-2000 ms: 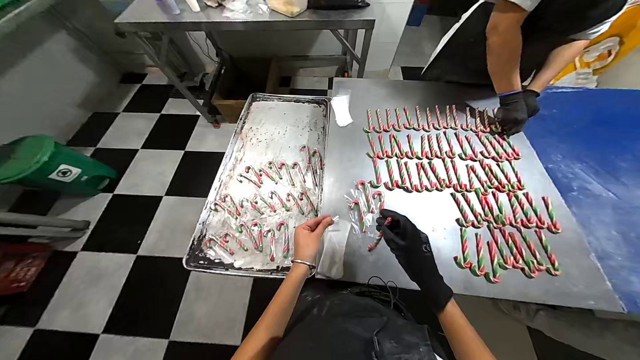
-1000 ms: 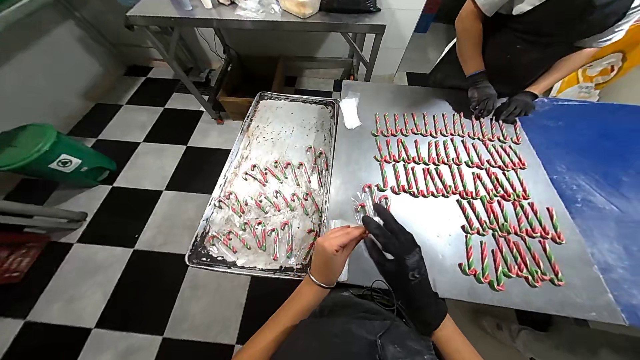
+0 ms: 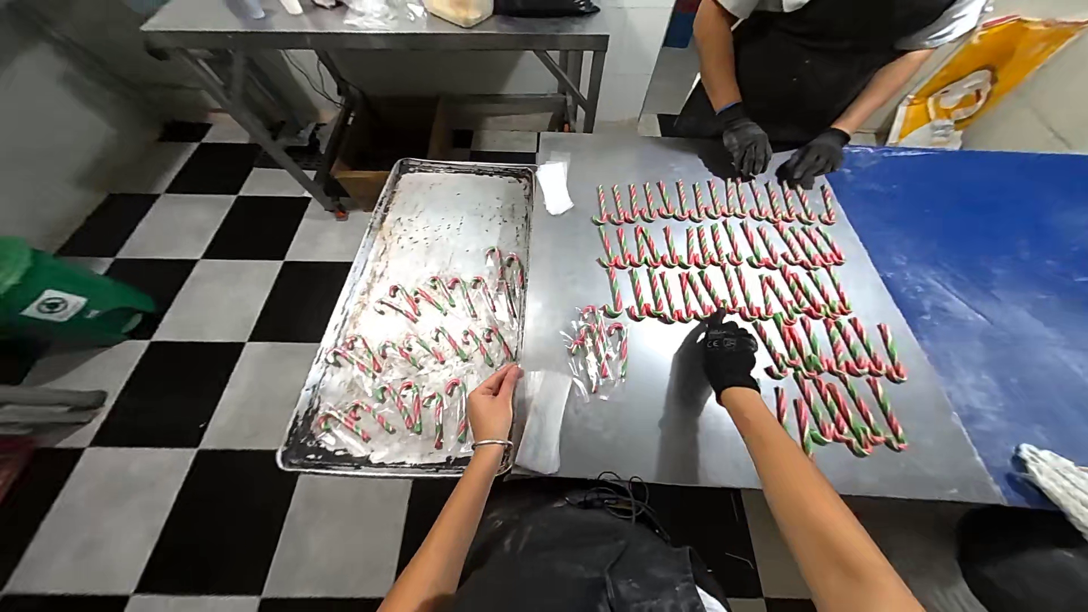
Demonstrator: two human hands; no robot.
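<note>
Several rows of unwrapped red, green and white candy canes point(image 3: 667, 293) lie on the steel table point(image 3: 646, 433). My right hand point(image 3: 729, 353), in a black glove, reaches to the lower edge of the third row; its fingertips are at the canes, and whether they grip one I cannot tell. My bare left hand point(image 3: 493, 404) is over the tray's right edge with thumb and fingertips pinched together; anything between them is too small to tell. Beside it lies a stack of clear plastic bags point(image 3: 544, 421). A small pile of bagged candy canes point(image 3: 599, 348) sits between my hands.
A worn metal baking tray point(image 3: 459, 200) at left holds several bagged candy canes point(image 3: 438, 344). A co-worker's gloved hands point(image 3: 778, 153) are at the top row. More white film or paper point(image 3: 555, 187) lies near the tray. A blue surface point(image 3: 977, 255) adjoins on the right; a green bin point(image 3: 68, 293) stands left.
My right hand has moved right, from the bagged pile to the unwrapped canes. My left hand has parted from it, moving left to the tray's edge.
</note>
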